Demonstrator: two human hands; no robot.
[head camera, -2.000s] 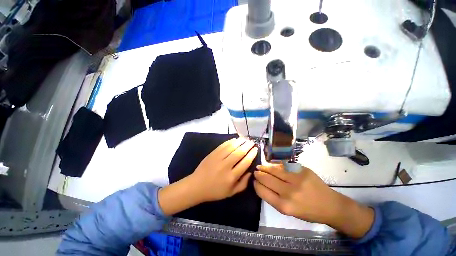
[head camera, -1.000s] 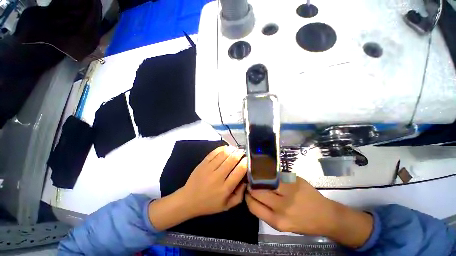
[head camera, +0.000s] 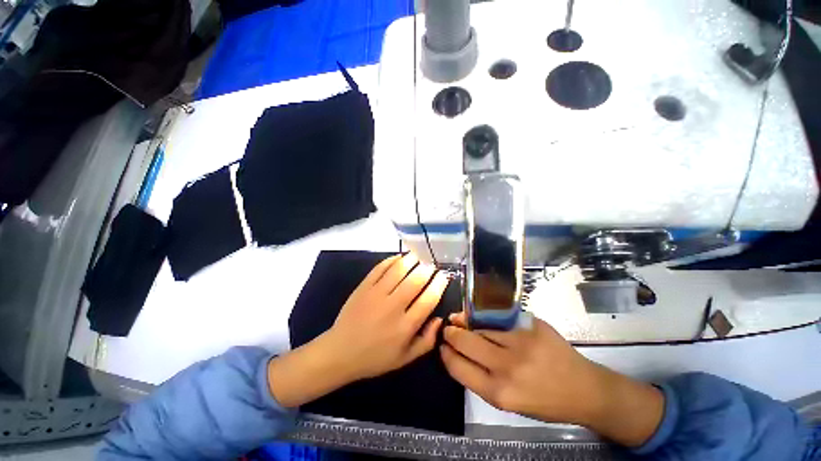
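A black pocket piece (head camera: 396, 396) lies flat under the needle area of the white sewing machine (head camera: 666, 171). My left hand (head camera: 383, 315) lies on it, fingers pressing its top near the needle. My right hand (head camera: 522, 369) is at the piece's right edge, its thumb and fingertips closed on the edge. The shiny metal guard (head camera: 494, 257) stands in front of the head and hides the needle and some right fingertips. The thread tension assembly (head camera: 610, 270) is right of it.
A large black stack (head camera: 311, 167), a middle stack (head camera: 207, 221) and an uneven black pile (head camera: 126, 268) lie at left. Beyond are a clear bin (head camera: 63, 243), dark garments (head camera: 81, 81) and blue plastic (head camera: 297, 40). A ruler strip (head camera: 387, 437) runs along the front edge.
The camera view has shifted slightly. The piece's front edge sits a little lower relative to two seconds ago. Both hands remain at the needle area, my right hand slightly nearer the front edge.
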